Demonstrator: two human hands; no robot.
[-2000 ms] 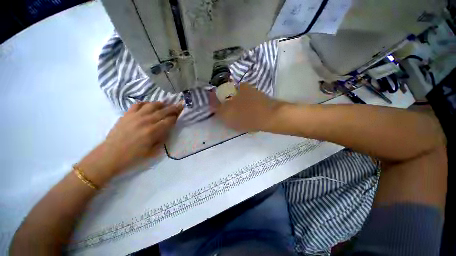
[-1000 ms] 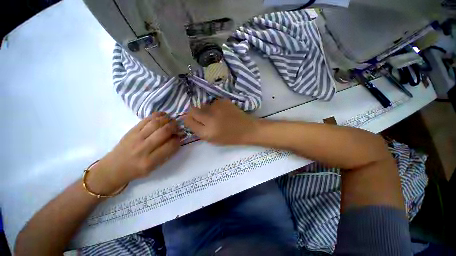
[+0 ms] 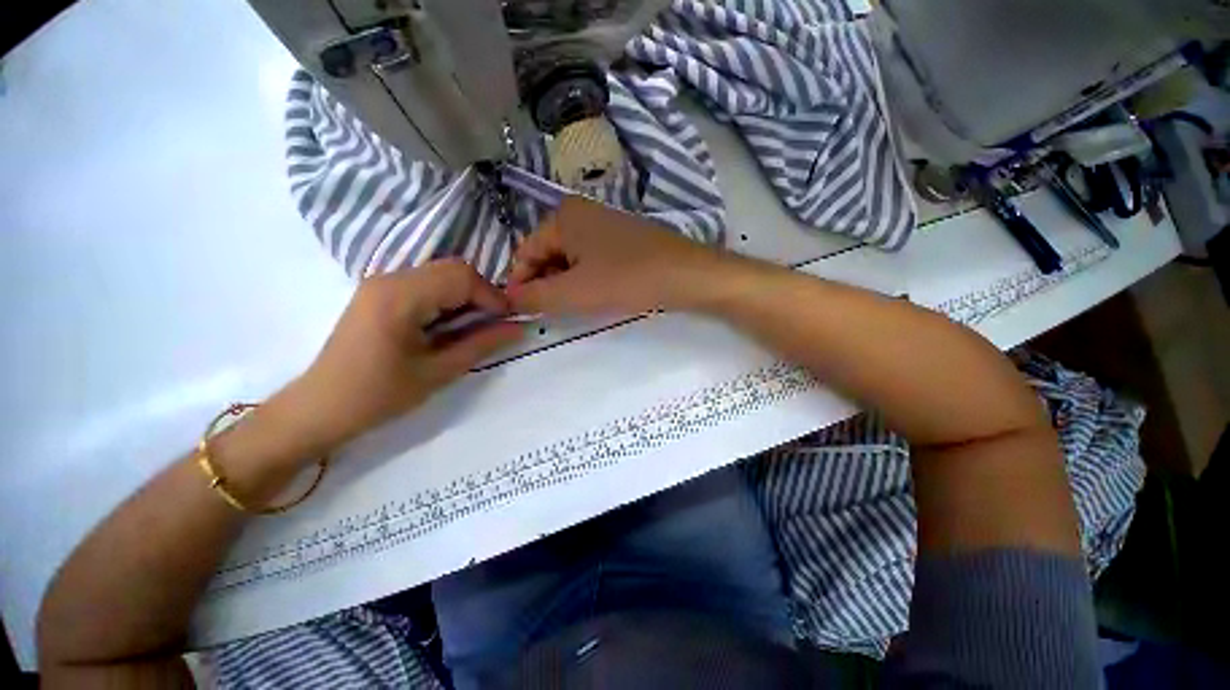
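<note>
A grey-and-white striped garment piece (image 3: 405, 202) lies bunched around the needle area of the sewing machine (image 3: 418, 81). My left hand (image 3: 412, 337) pinches a narrow folded edge of the striped cloth in front of the presser foot (image 3: 499, 196). My right hand (image 3: 594, 263) is just right of it, fingertips pinched on the same edge, nearly touching the left fingertips. A cream knurled knob (image 3: 587, 151) stands above my right hand. The exact fingertip grip is partly hidden and slightly blurred.
More of the striped cloth (image 3: 823, 148) spreads right of the machine's needle end. Black-handled snips (image 3: 1025, 236) and dark scissor loops (image 3: 1117, 186) lie at the right. A ruler scale (image 3: 540, 479) runs along the table's front edge. Striped garments (image 3: 843, 539) hang over the lap.
Both hands have come from beside the presser foot to the cloth edge in front of it. The view has shifted, and striped cloth now spreads at the right of the needle area.
</note>
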